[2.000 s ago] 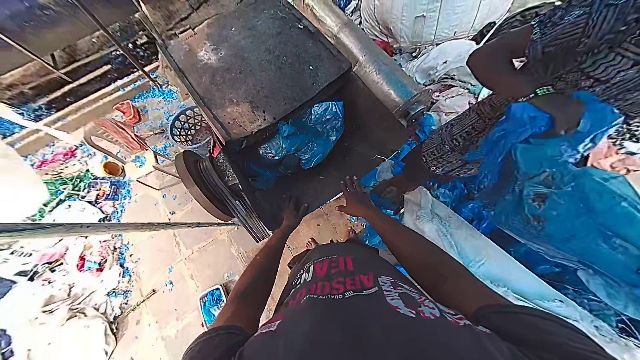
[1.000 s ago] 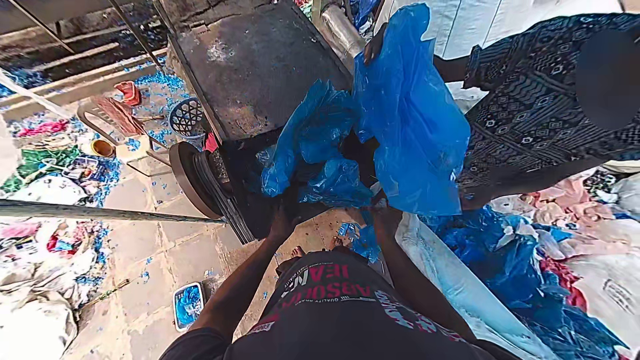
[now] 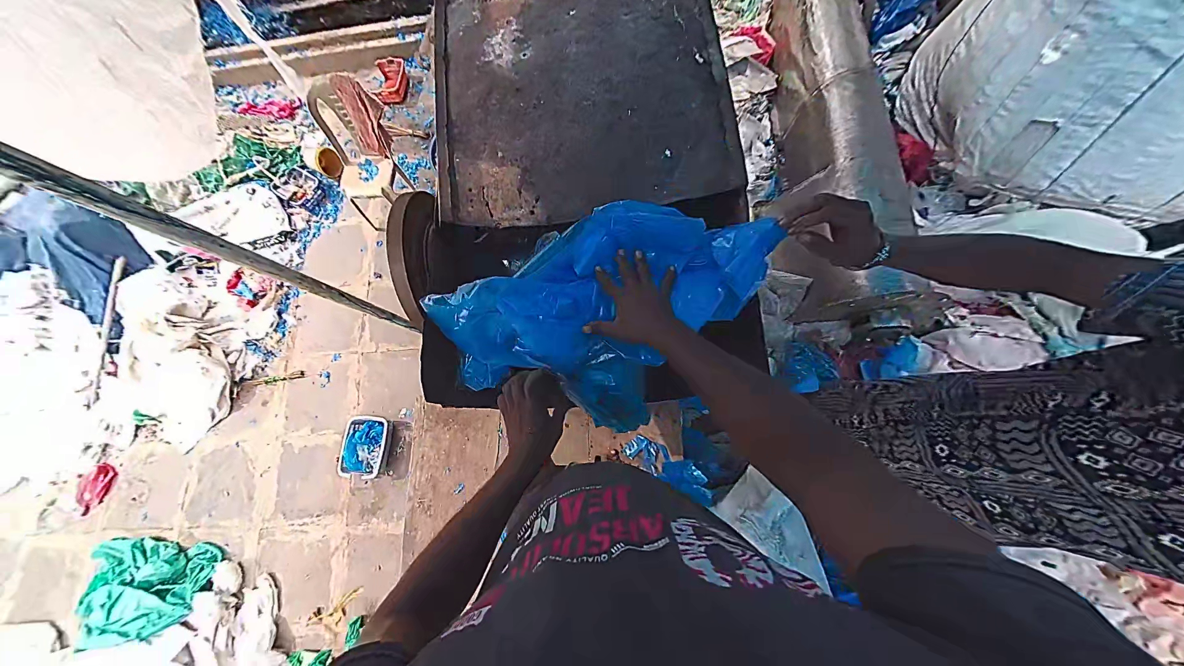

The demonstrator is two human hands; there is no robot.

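Note:
Crumpled blue plastic film (image 3: 564, 296) lies across the dark feed opening (image 3: 462, 254) of a machine with a worn metal hood (image 3: 583, 102). Spread flat on top of the film is my right hand (image 3: 635, 301), fingers apart. My left hand (image 3: 531, 407) is at the near edge of the opening, just below the film; its fingers are curled and partly hidden, so what they hold is unclear. A co-worker's hand (image 3: 832, 229) reaches in from the right and touches the film's right end.
A round wheel (image 3: 407, 259) stands at the machine's left side, with a pole (image 3: 213, 245) slanting to it. On the paved floor sit a small tub of blue scraps (image 3: 363, 447) and a plastic chair (image 3: 365, 176). Piles of plastic waste and a large white sack (image 3: 1064, 102) lie around.
The blue film the co-worker held up to the right now lies over the opening with the rest. My right hand has moved onto it. The view has turned.

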